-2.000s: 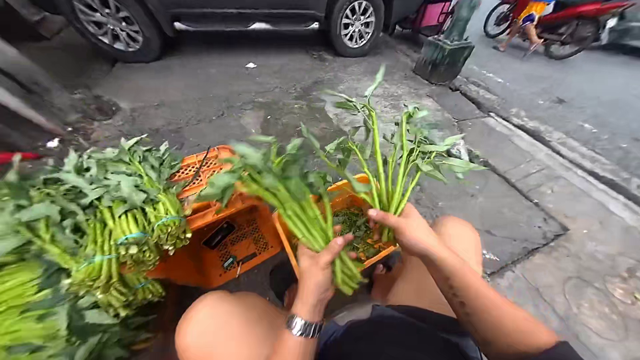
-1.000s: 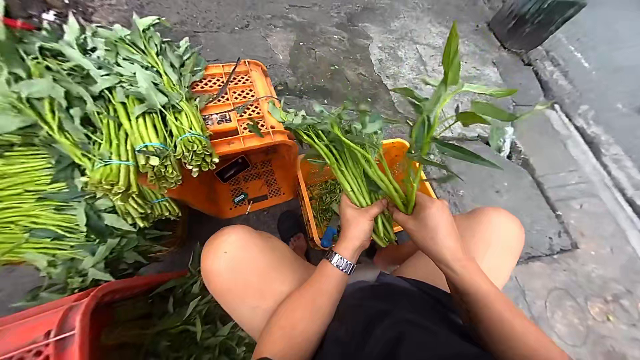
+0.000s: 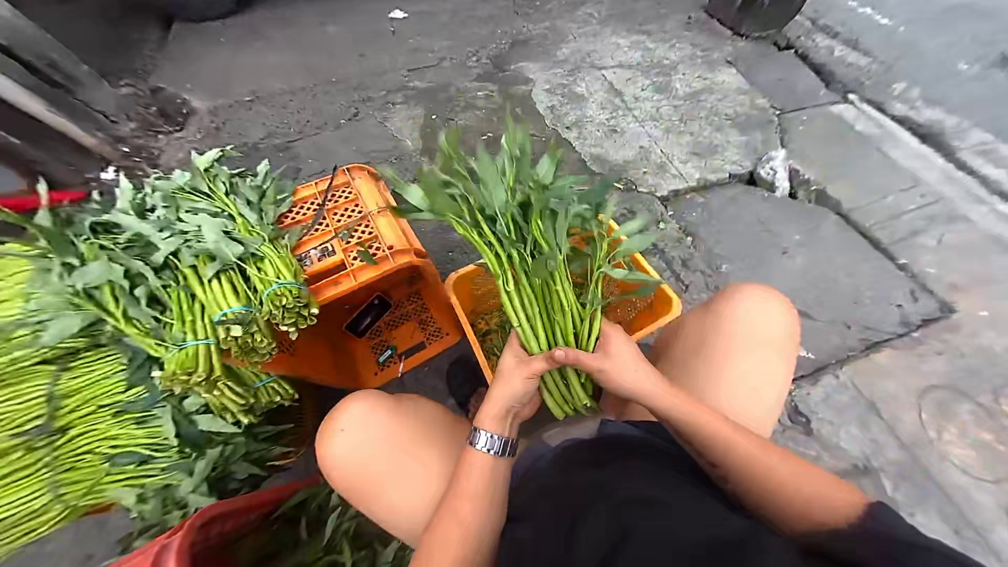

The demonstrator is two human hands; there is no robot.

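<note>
A loose bunch of long-stemmed leafy greens (image 3: 543,291) stands upright between my two hands, its leaves pointing away from me. My left hand (image 3: 521,378), with a metal-band watch at the wrist, wraps the lower stems from the left. My right hand (image 3: 618,364) closes on them from the right, and the hands meet in front. Beneath the bunch is an orange plastic crate (image 3: 669,303) with bits of greens inside. At the left, tied bundles of greens (image 3: 236,315) with blue bands lie beside a large pile of loose green stems (image 3: 71,425).
A second orange crate (image 3: 425,287) lies on its side, a dark phone-like object (image 3: 368,316) and small items inside it. A red crate (image 3: 181,543) with leaves is at the lower left. Cracked pavement (image 3: 795,268) spreads ahead and right, with a post base (image 3: 752,12) beyond.
The separate stems in my right hand now stand together with those in my left as one bunch. My hands have come together around the stems.
</note>
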